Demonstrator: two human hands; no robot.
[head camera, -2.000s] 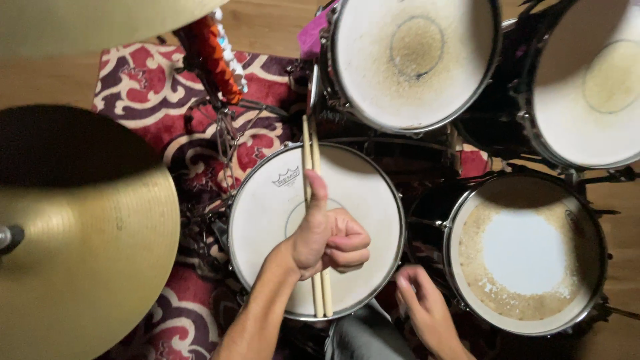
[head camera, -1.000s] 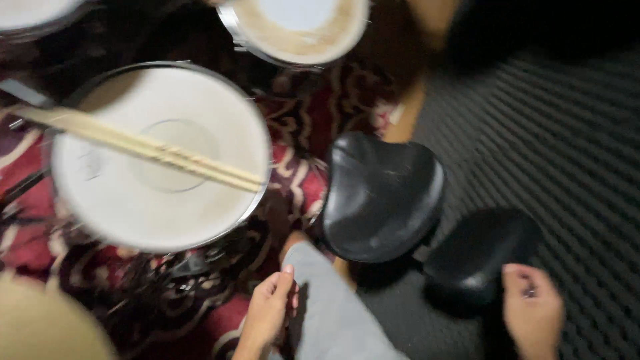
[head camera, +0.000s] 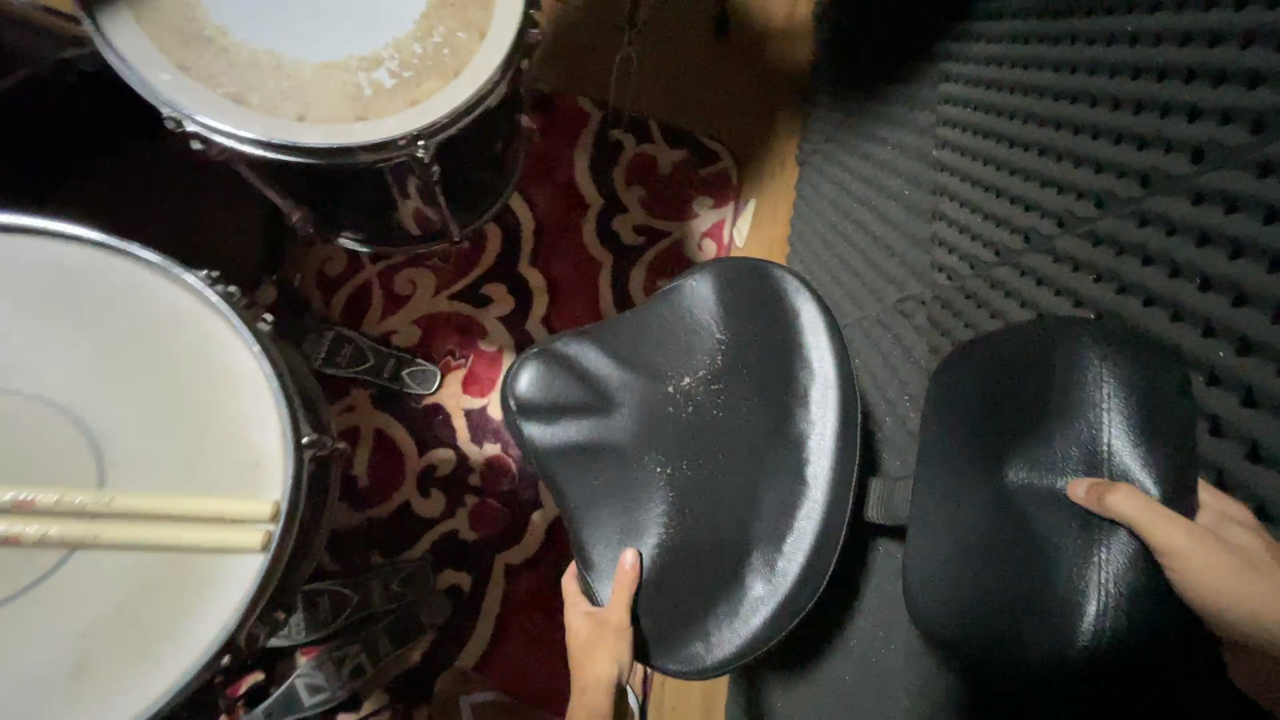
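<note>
A black drum throne seat with a worn, scuffed top fills the middle of the view. My left hand grips its near left edge, thumb on top, fingers partly hidden beneath. At the right is the throne's black padded backrest, joined to the seat side by a short bracket. My right hand holds the backrest's right edge, with the thumb pressed on its face and the other fingers behind it.
A snare drum with two wooden drumsticks lying on it stands at the left. Above it is a floor tom. Pedals rest on the patterned red rug. Grey acoustic foam covers the right side.
The view has swung from the drums to the throne. My left hand, earlier thumb up over the snare drum, now grips the seat; my right hand is now on the backrest.
</note>
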